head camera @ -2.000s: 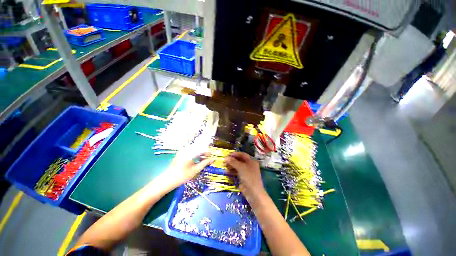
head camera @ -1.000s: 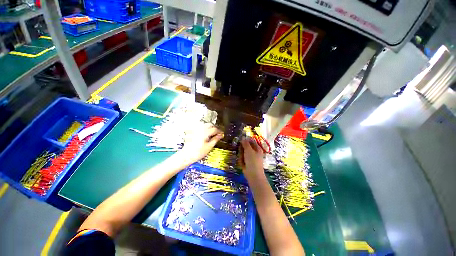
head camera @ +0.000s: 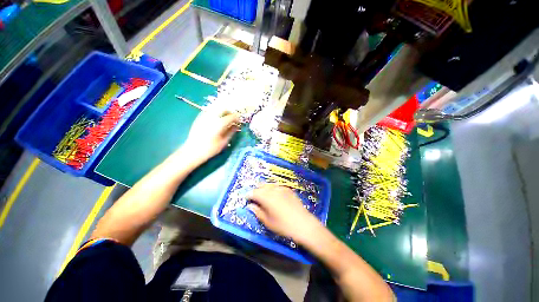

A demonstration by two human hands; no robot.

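Observation:
My left hand point(head camera: 211, 131) is at the near edge of the fanned white wires point(head camera: 251, 88), left of the press; its fingers are curled and I cannot tell if it holds a wire. My right hand point(head camera: 275, 207) reaches into the blue parts tray point(head camera: 220, 213), fingertips down among the loose silvery terminals point(head camera: 239, 183); whether it pinches one is hidden. Yellow wires point(head camera: 288, 147) lie under the press, and more lie in the tray's back part. The dark crimping die point(head camera: 316, 97) stands behind them, with no hand at it.
Red-handled scissors point(head camera: 346, 134) lie right of the die. A pile of yellow-and-white leads point(head camera: 384, 171) lies on the green bench at right, with a red box point(head camera: 404, 114) behind it. A divided blue bin point(head camera: 44, 127) with red and yellow wires stands at left.
Both hands have left the die area. The left hand moved left to the white wires; the right hand moved down into the parts tray. The view has tilted down.

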